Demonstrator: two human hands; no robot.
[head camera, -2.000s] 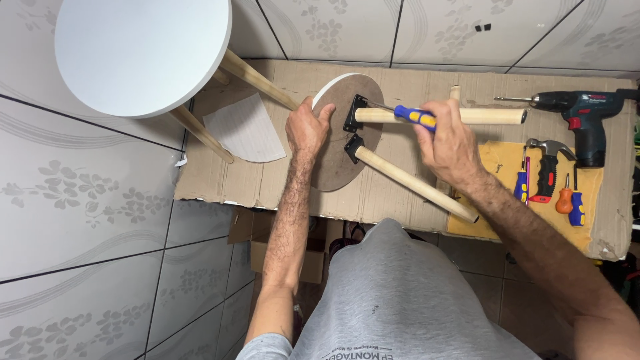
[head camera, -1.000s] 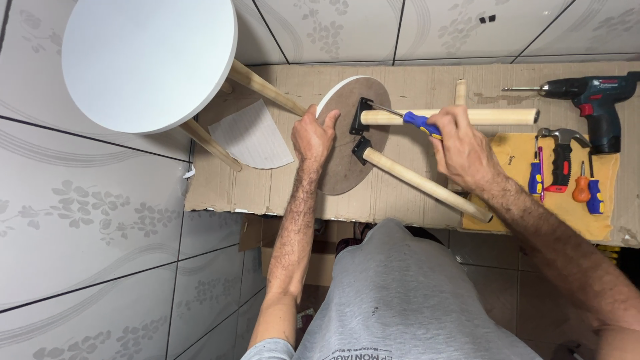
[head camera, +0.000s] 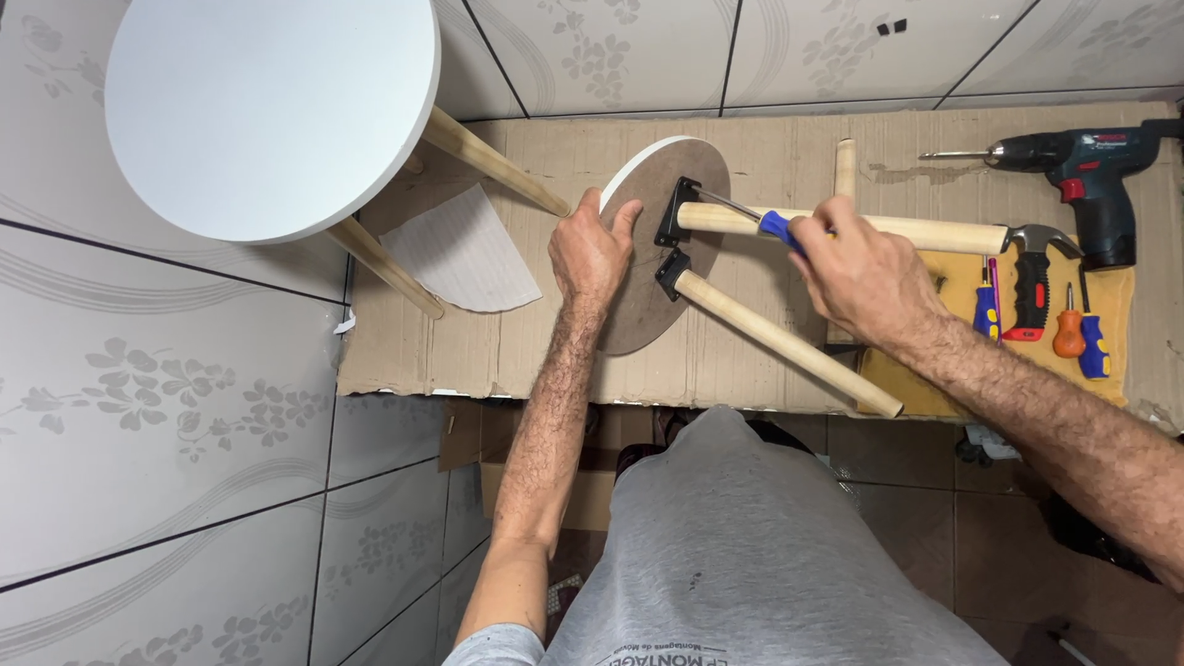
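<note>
My left hand (head camera: 592, 245) grips the rim of a round board (head camera: 638, 314) with a brown underside and white edge, which stands tilted on edge. Two light wooden legs stick out from it to the right, an upper leg (head camera: 934, 231) and a lower leg (head camera: 786, 342), each in a black bracket. My right hand (head camera: 856, 268) holds a blue and yellow screwdriver (head camera: 777, 225), its tip at the upper bracket (head camera: 678, 211). Another wooden leg (head camera: 844, 171) lies behind the upper leg, partly hidden.
A small table with a round white top (head camera: 273, 111) stands at the left. Near its legs lies a piece of white foam sheet (head camera: 462, 254). At the right are a Bosch cordless drill (head camera: 1101, 185), a claw hammer (head camera: 1031, 291) and several screwdrivers on a yellow cloth. Cardboard (head camera: 416, 370) covers the bench.
Both hands keep their holds, and the screwdriver tip stays at the upper bracket. My right hand's grip around the handle has shifted slightly.
</note>
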